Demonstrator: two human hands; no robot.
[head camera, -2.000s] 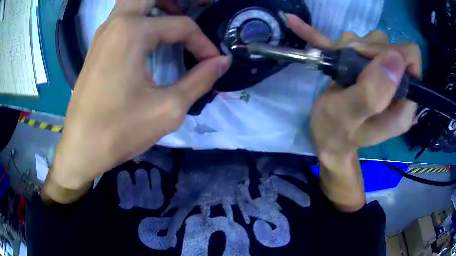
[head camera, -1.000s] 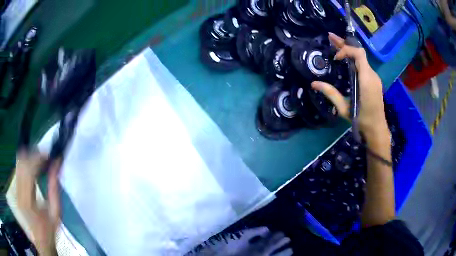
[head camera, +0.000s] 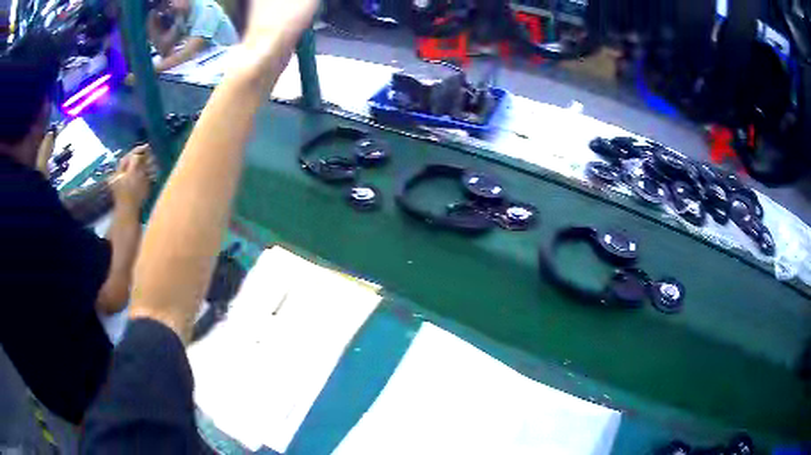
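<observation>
My left arm reaches up across the left side, and my left hand (head camera: 283, 19) is cut off by the top edge, so its fingers and anything in them are hidden. My right hand is out of the picture. Three black headphone sets lie on the raised green shelf: one at the back (head camera: 331, 169), one in the middle (head camera: 436, 218) and one nearer on the right (head camera: 569, 289). Each has a silver-centred disc beside it. The white work cloth (head camera: 480, 400) lies on the bench at the bottom.
White paper sheets (head camera: 276, 347) lie left of the cloth. A blue tray (head camera: 436, 115) with dark items and a pile of black headphone parts (head camera: 680, 182) stand beyond the shelf. Green posts (head camera: 309, 67) rise near my arm. A person in black (head camera: 53, 284) sits left; another is behind.
The view has swung from the bench to the green shelf. My left arm is now raised to the top edge. My right hand, the driver pile and the blue bin have left the picture.
</observation>
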